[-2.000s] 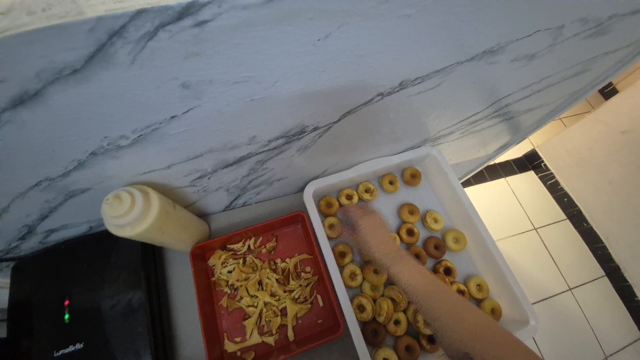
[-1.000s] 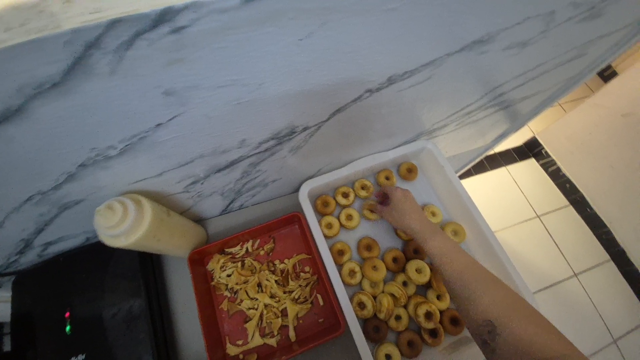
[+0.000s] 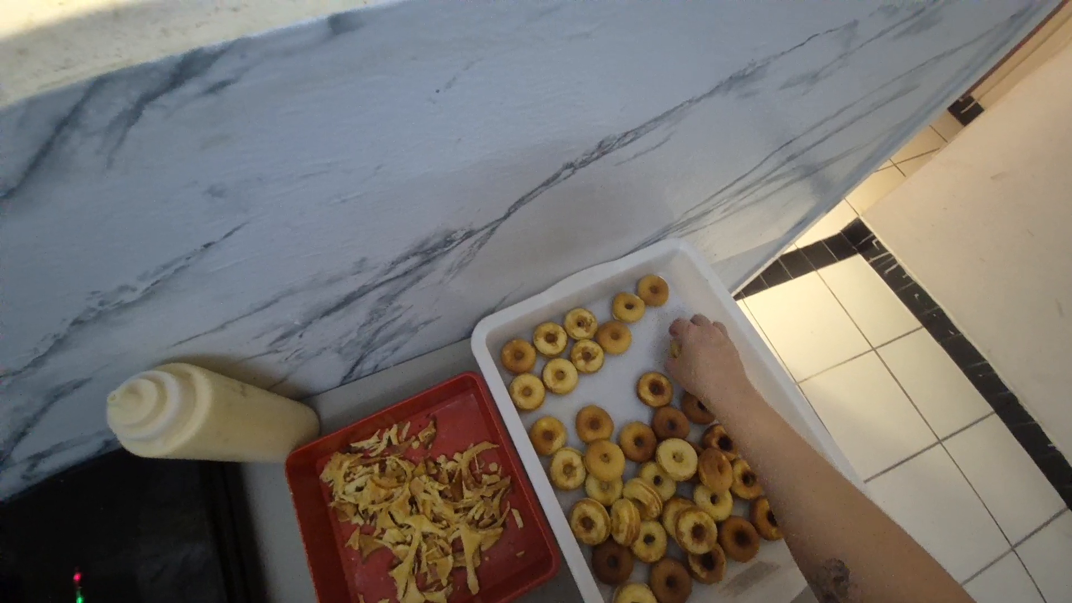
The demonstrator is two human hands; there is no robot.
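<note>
My right hand (image 3: 702, 356) reaches in from the lower right over the white plastic tray (image 3: 496, 368), its fingers closed around a small ring doughnut (image 3: 675, 348), mostly hidden. Left of the hand, two short rows of ring doughnuts (image 3: 580, 323) lie flat along the tray's upper left edge. Below the hand, many more doughnuts (image 3: 677, 460), pale yellow to brown, lie loosely, some overlapping or on edge. My left hand is out of view.
A red tray (image 3: 297, 502) with thin yellow-brown dough scraps (image 3: 419, 502) adjoins the white tray. A cream-filled squeeze bottle (image 3: 209, 414) and a black appliance (image 3: 126, 528) stand at the left. A marbled wall (image 3: 419, 167) rises behind.
My right hand has moved rightward from the rows of doughnuts. Another doughnut now shows at the right end of the second row, where the hand was.
</note>
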